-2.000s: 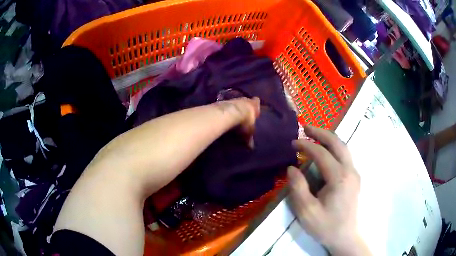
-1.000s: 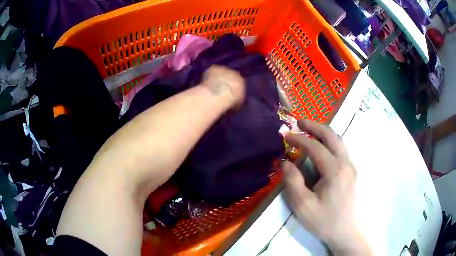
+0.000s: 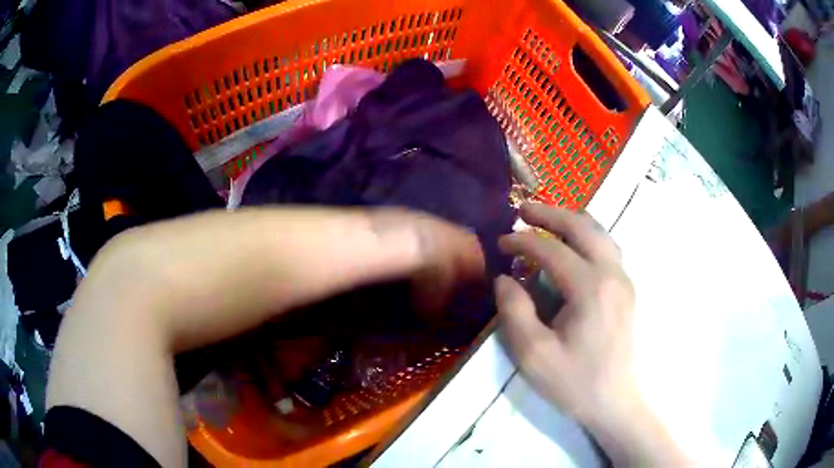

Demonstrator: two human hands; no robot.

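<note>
Dark purple cloth (image 3: 430,174) lies heaped in the orange plastic crate (image 3: 393,55). My left arm reaches across the crate from the left. My left hand (image 3: 450,270) is motion-blurred over the front right part of the cloth; its fingertips are unclear, so I cannot tell whether it grips any cloth. My right hand (image 3: 576,297) is at the crate's right rim by the white table edge, fingers curved and apart, with no cloth seen in it. The cloth's lower part is hidden by my left arm and hand.
Light pink cloth (image 3: 340,96) lies behind the purple cloth in the crate. Small shiny packets are at the crate's bottom. The white table (image 3: 704,283) is at the right. More dark cloth pieces and scraps lie on the floor at the left.
My left hand has moved from the top middle of the cloth down and right towards my right hand. My right hand has shifted slightly left in view, still apart-fingered.
</note>
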